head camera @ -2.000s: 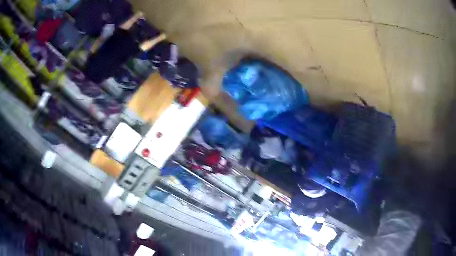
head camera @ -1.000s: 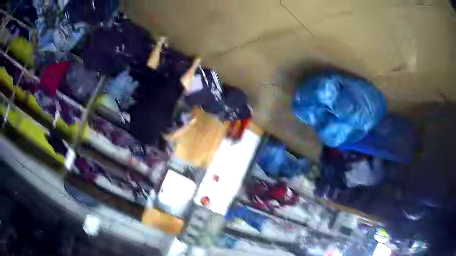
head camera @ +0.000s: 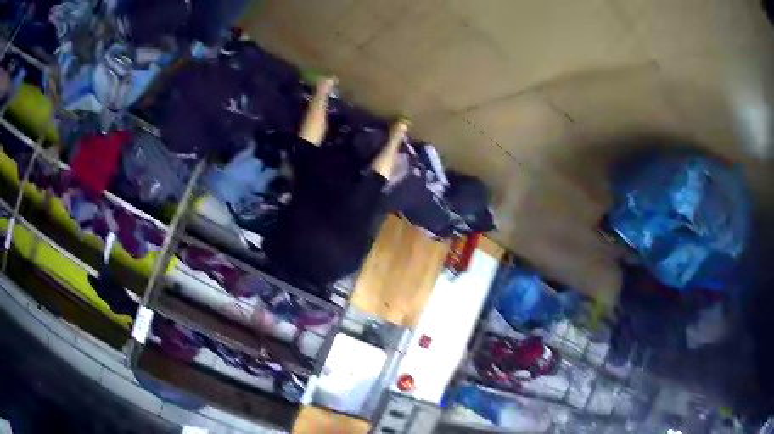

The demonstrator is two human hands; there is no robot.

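Note:
Neither of my hands is in view. Nearest to me, a dark cloth (head camera: 34,377) fills the lower left corner, blurred. It lies along the pale, curved edge (head camera: 81,347) of a table. A small white square (head camera: 143,325) shows on a rack post near that edge, and another pale piece is cut off at the bottom rim. No hand of mine touches these things.
The view is tilted. Another person in black (head camera: 318,212) reaches both bare forearms toward dark cloth. A rack holds yellow pieces (head camera: 64,271) and a red cloth (head camera: 99,161). A white-topped table (head camera: 445,335) stands centrally, a blue plastic bundle (head camera: 683,216) at right.
The view has swung, so the scene has shifted right and slightly down. The other person's arms show more clearly, and the bright light at the bottom has mostly left the picture.

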